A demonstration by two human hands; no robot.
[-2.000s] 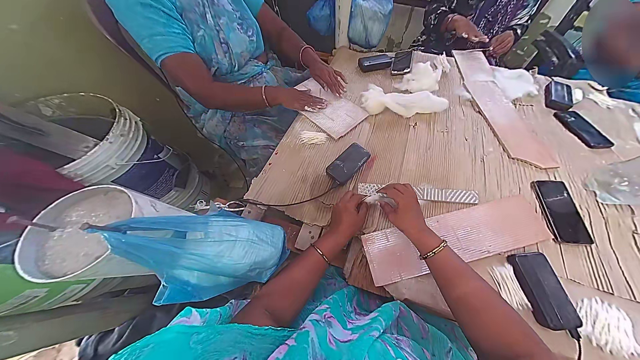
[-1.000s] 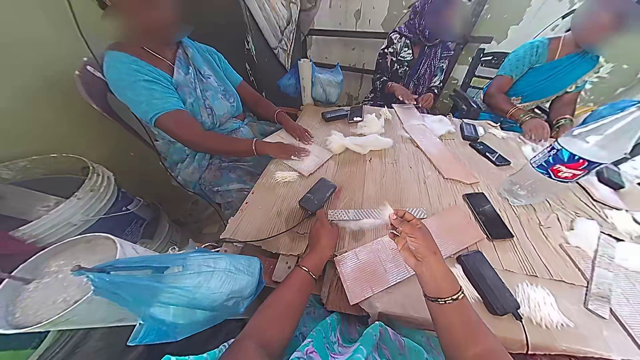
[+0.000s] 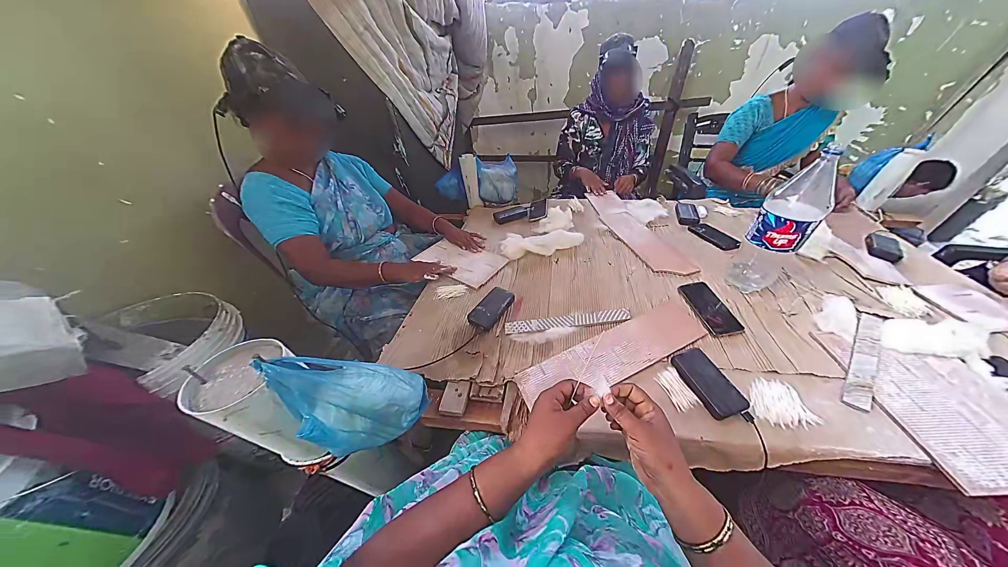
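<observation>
Both my hands meet over the near edge of a pinkish ribbed board (image 3: 618, 350). My left hand (image 3: 563, 421) pinches a thin stick, which points up and left. A small tuft of white cotton (image 3: 601, 387) sits between the fingertips, with my right hand (image 3: 636, 421) pinching its other side. Beyond the board lie a patterned metallic strip (image 3: 567, 320) and a thin wisp of cotton (image 3: 543, 335). Right of my hands, white cotton wicks (image 3: 676, 389) rest beside a black power bank (image 3: 710, 383), and a second pile of wicks (image 3: 781, 402) lies past it.
A phone (image 3: 711, 309), a black device with a cable (image 3: 491, 308) and a plastic bottle (image 3: 781, 224) stand or lie on the table (image 3: 441, 339). A blue plastic bag (image 3: 346, 402) and a white bucket (image 3: 236, 386) are at the left. Several co-workers sit around the table.
My hands have left the metallic strip and come together nearer my body, over the board's near edge. Cotton and a thin stick are now between my fingers. The view has tilted up.
</observation>
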